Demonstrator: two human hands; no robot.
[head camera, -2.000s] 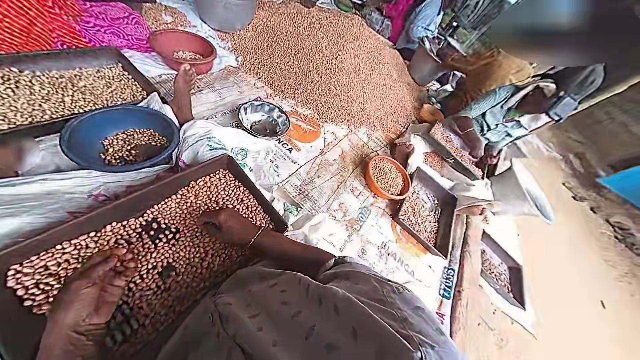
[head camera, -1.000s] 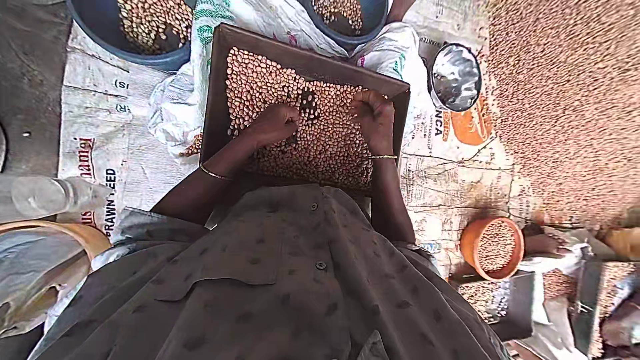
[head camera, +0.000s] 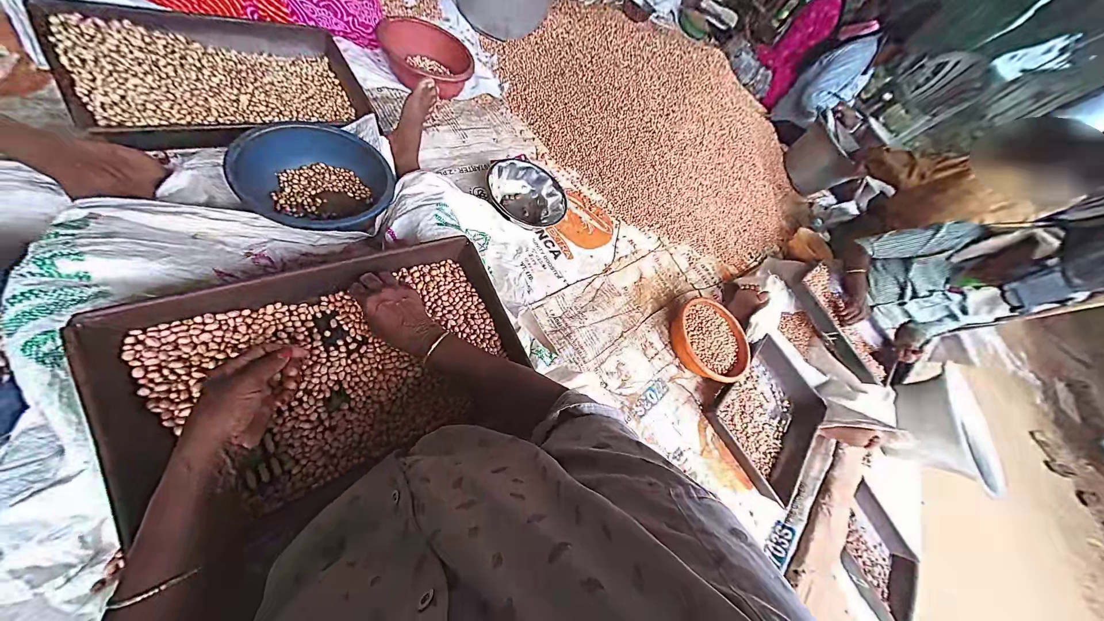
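A dark rectangular tray (head camera: 285, 289) lies in front of me, tilted in view, with a layer of shelled peanuts (head camera: 345, 414) in it. Over its left part, my left hand (head camera: 246, 392) is curled, thumb and fingertips close together; whether peanuts are between them is not clear. My right hand (head camera: 397, 310) rests palm down on the peanuts near the far edge, fingers somewhat apart, with a thin bangle at the wrist. Dark bare patches of tray floor show between the hands. My clothing hides the tray's near right corner.
Beyond the tray are a blue basin (head camera: 246, 177) with peanuts, a shiny metal bowl (head camera: 528, 194) and a large peanut heap (head camera: 638, 129). Another filled tray (head camera: 198, 78) and a red bowl (head camera: 427, 56) stand farther off. At right are an orange bowl (head camera: 710, 341), more trays and a co-worker's arms.
The view has swung strongly since one second ago. My right hand now lies flatter and more spread on the peanuts than it did then.
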